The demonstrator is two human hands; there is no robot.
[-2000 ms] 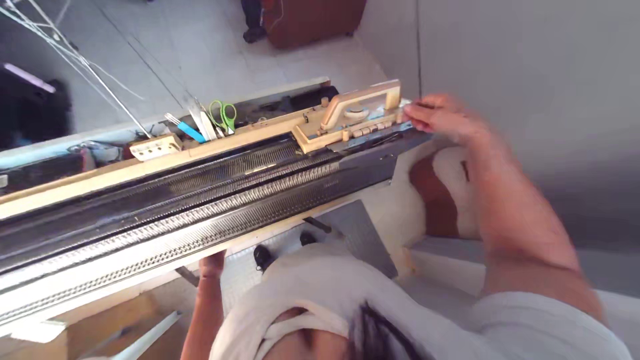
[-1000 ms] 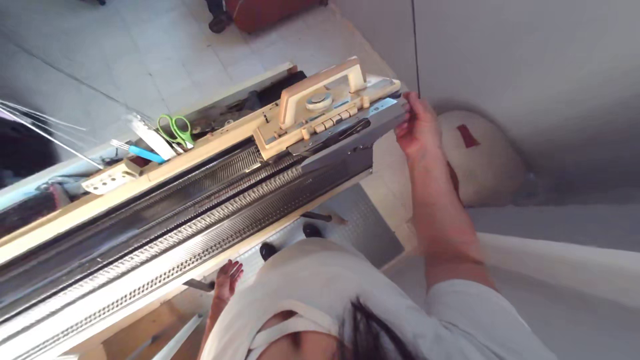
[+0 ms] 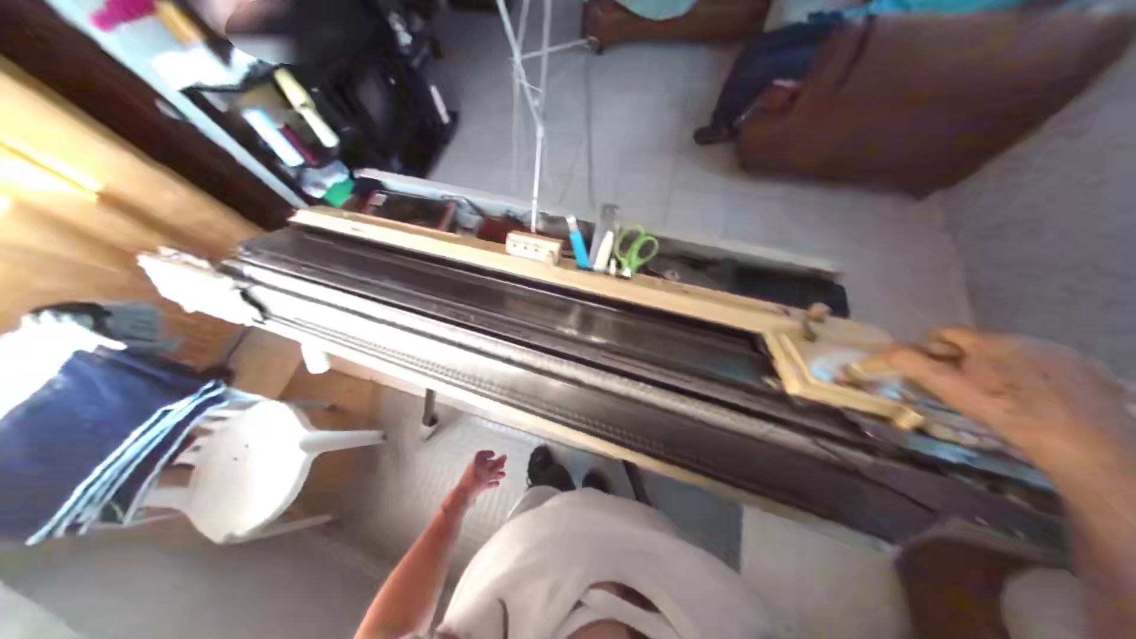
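A long flatbed knitting machine (image 3: 550, 382) slants across the view, its needle bed low in front and a cream rail along the back. At its right end sits the cream carriage (image 3: 790, 364). My right hand (image 3: 985, 377) is over the carriage, fingers bent down at its dial area inside the handle frame; blur hides whether they grip a part. My left hand (image 3: 484, 472) hangs in front of the machine, fingers apart and slightly curled, holding nothing. Green-handled scissors (image 3: 635, 250), a blue tool (image 3: 579, 244) and a cream block with holes (image 3: 533, 248) stand along the back rail.
A white plastic chair (image 3: 253, 466) stands at lower left beside blue striped cloth (image 3: 115, 426). Thin metal yarn rods (image 3: 538, 133) rise behind the machine. Brown furniture (image 3: 887, 106) is at upper right, with a person's dark-clothed leg (image 3: 754, 75) beside it.
My right hand has moved from the machine's right end onto the carriage top. My left hand has come away from the machine's front edge. The view has swung left.
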